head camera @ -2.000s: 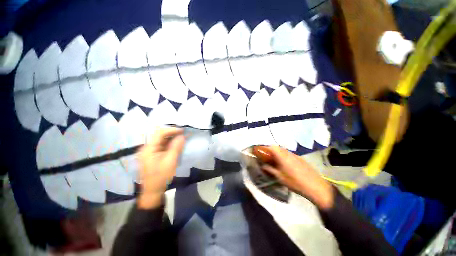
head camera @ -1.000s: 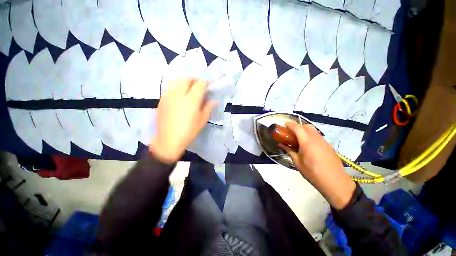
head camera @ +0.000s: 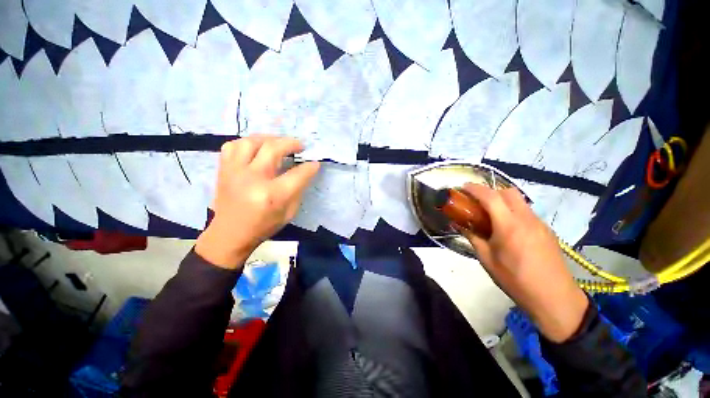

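Pale, curved cut pieces lie overlapped in long rows on the navy table cover. A dark seam strip runs across the nearer row. My left hand is at the seam of a middle piece, thumb and fingertips pinching its seam edge. My right hand is closed around the brown-orange handle of the steam iron. The iron's silver soleplate rests on the nearer row, right of my left hand, its tip pointing left. The thumb and fingers hide part of the handle.
Small scissors with red and yellow handles lie at the table's right end, beside a brown padded board. Yellow hoses run from the iron to the right. Blue crates and red cloth are below the table edge.
The view has moved closer to the nearer row. My left hand has gone from a blurred motion over a piece to its seam edge. The iron stays in my right hand on the row.
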